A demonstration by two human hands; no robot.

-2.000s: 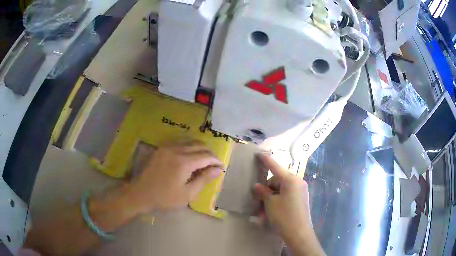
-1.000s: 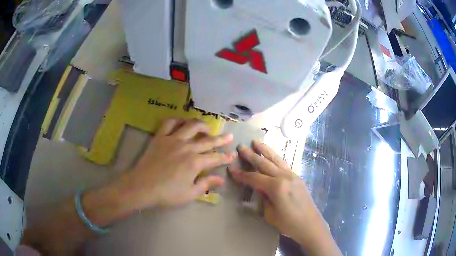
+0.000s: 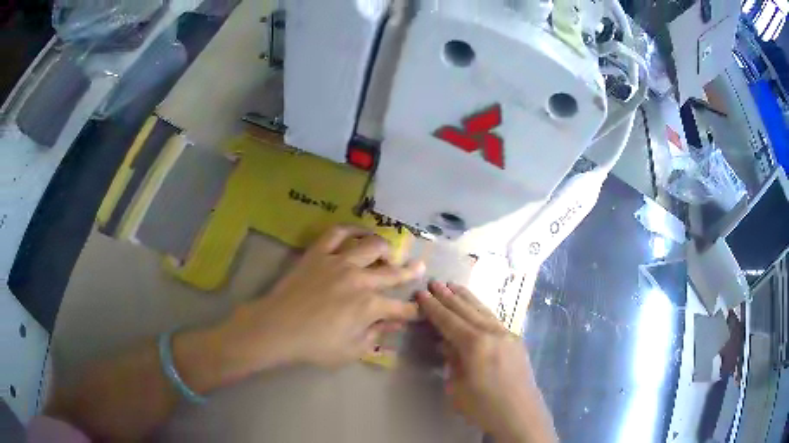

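The large beige panel [image 3: 259, 394] lies flat under the machine head [image 3: 402, 104]. The yellow template [image 3: 290, 195] rests on it. A small grey-brown patch piece [image 3: 443, 261] lies at the template's right arm, partly covered by both hands. Another grey-brown piece [image 3: 183, 195] lies at the template's left edge. My left hand [image 3: 346, 298] is palm down over the template's right arm, with spread fingertips reaching onto the patch. My right hand [image 3: 480, 346] lies flat from the right, fingertips on the patch close to the left fingers. Its thumb is hidden.
The lit white lamp [image 3: 554, 229] hangs right of the head, close above my right hand. A shiny metal plate [image 3: 588, 320] lies to the right. Yellow and white strips [image 3: 157, 195] stand at the left. Clear plastic bags [image 3: 112, 26] and grey pieces [image 3: 54, 104] are upper left.
My left hand has moved right from the template's notch onto the patch. My right hand has shifted from the patch's right edge onto it and flattened. The dark piece seen earlier in the notch no longer shows.
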